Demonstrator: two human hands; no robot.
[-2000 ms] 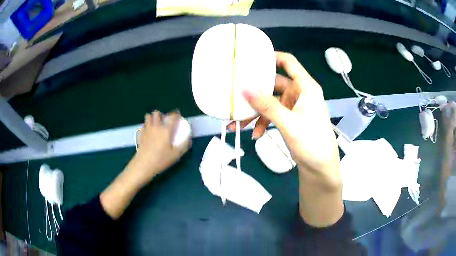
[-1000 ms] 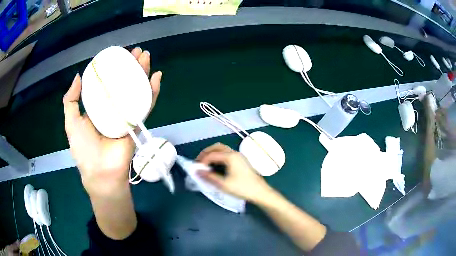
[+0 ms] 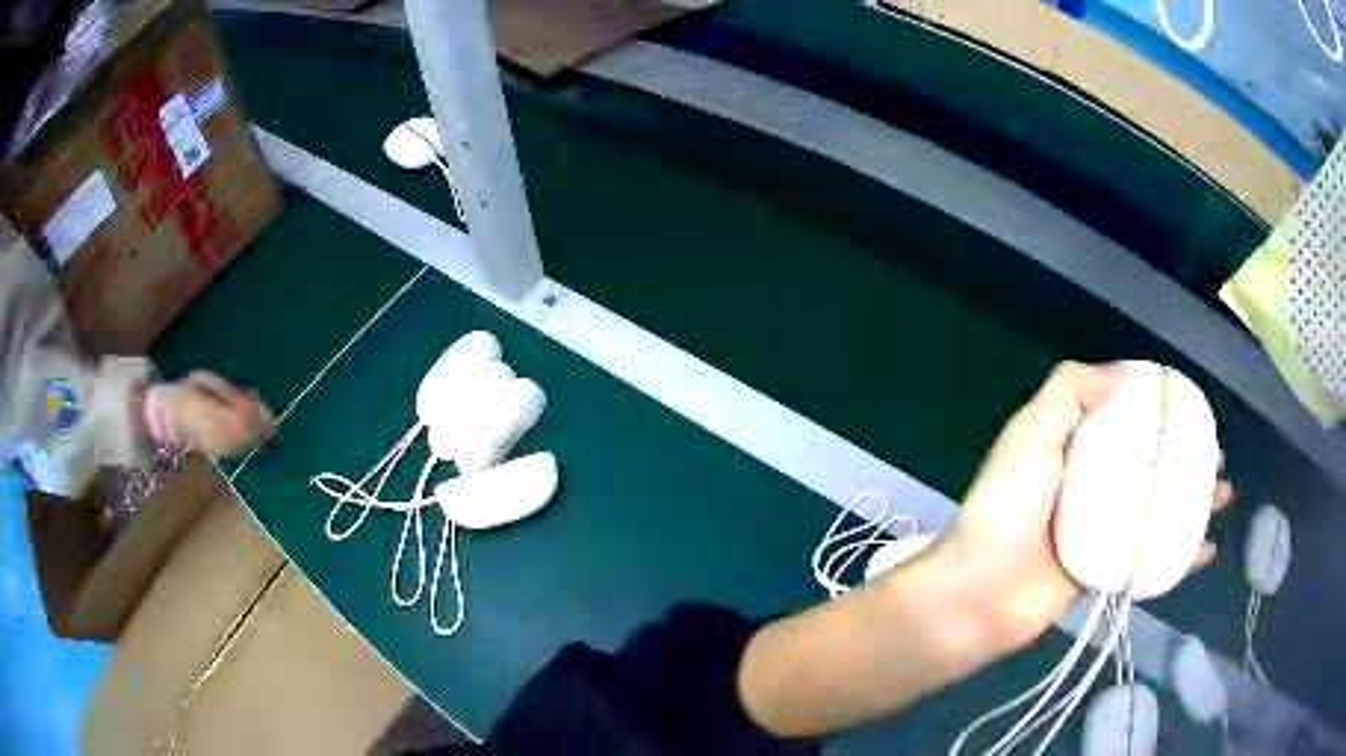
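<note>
My left hand (image 3: 1004,517) reaches out to the right side of the view, its palm under a white oval unit (image 3: 1140,480). A thin gold line runs lengthwise along the shell. Thumb and fingertips show at the unit's edges. Several thin white cords hang below the unit. My right hand is not in view.
Several white units with looped cords lie bunched on the green surface (image 3: 635,547). More units lie at the lower right. A grey post (image 3: 480,163) and rail stand behind. At left are a cardboard box (image 3: 140,177) and another person's hand. A dotted sheet (image 3: 1314,281) hangs at right.
The view has swung left, bringing the post, box and other person's hand into view. My left hand still holds a unit, now at the right. My right hand and the wipe have left the view.
</note>
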